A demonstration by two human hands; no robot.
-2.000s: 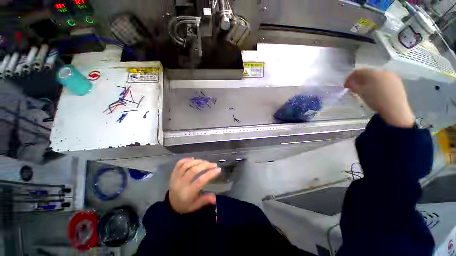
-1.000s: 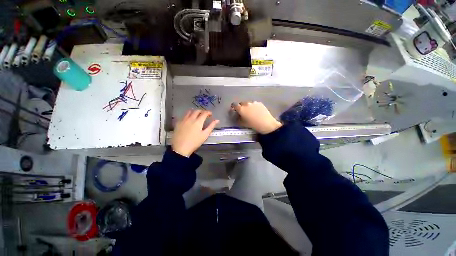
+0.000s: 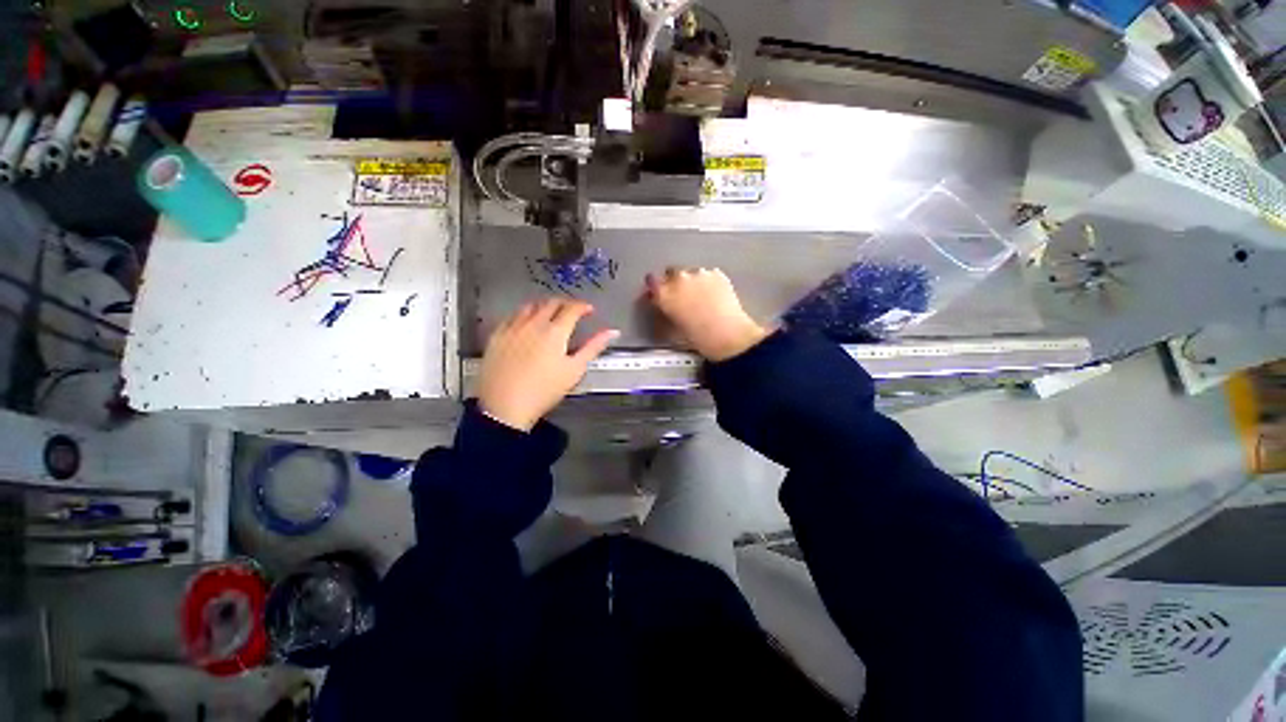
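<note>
A small pile of short blue wire pieces (image 3: 578,271) lies on the grey metal tray (image 3: 497,303), below the machine head. My left hand (image 3: 536,360) is over the tray's front edge, just below the pile, fingers apart and empty. My right hand (image 3: 702,310) is over the tray to the right of the pile, fingers curled; whether a wire piece is between the fingertips cannot be made out. A clear plastic bag (image 3: 863,299) with many blue pieces lies on the tray to the right of my right hand, its open end towards the upper right.
The machine head (image 3: 561,191) with pale looped tubes hangs over the tray. A white cover (image 3: 184,332) at left holds loose red and blue wires (image 3: 343,258) and a teal cylinder (image 3: 193,195). A pale ruler strip (image 3: 973,353) runs along the tray front. Wire coils (image 3: 226,618) are low left.
Since two seconds ago, my right hand has moved left from the bag to the tray, and my left hand up to the tray edge. The machine head has come down nearer the pile.
</note>
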